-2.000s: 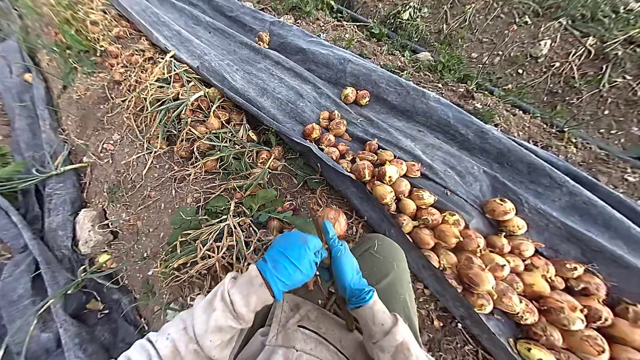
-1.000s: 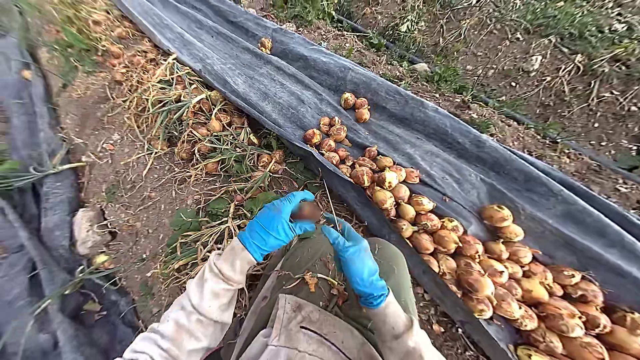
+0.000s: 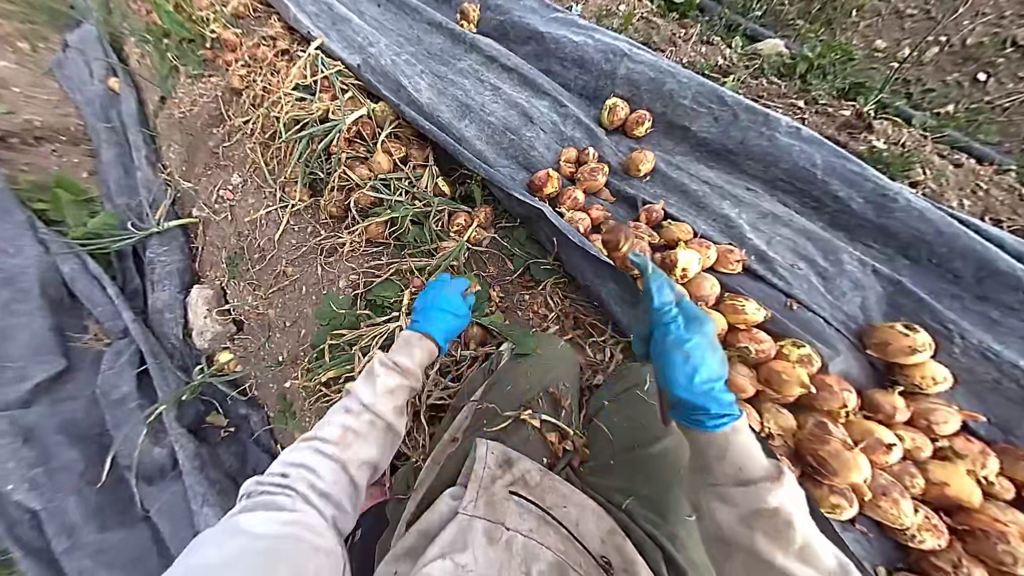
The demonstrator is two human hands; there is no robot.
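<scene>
My left hand [image 3: 442,312], in a blue glove, reaches into pulled onions with long tops [image 3: 384,308] on the soil; its fingers are curled, but what they hold is hidden. My right hand [image 3: 690,348], also gloved in blue, is stretched over the edge of the dark fabric sheet [image 3: 768,184]. Just beyond its fingertips is a blurred onion [image 3: 617,238], and whether they touch cannot be told. A narrow brown edge shows beside the right wrist, too unclear to name. Topless onions [image 3: 832,456] lie heaped on the sheet.
More onions with dry and green tops [image 3: 376,160] lie on the ground at upper left. A stone [image 3: 209,318] sits beside a crumpled dark sheet [image 3: 56,384] at left. A black hose [image 3: 944,136] crosses the soil at upper right. My knees are below the hands.
My hands were together around an onion in front of my knees; they have moved apart, the left to the plants on the ground, the right to the onions on the sheet.
</scene>
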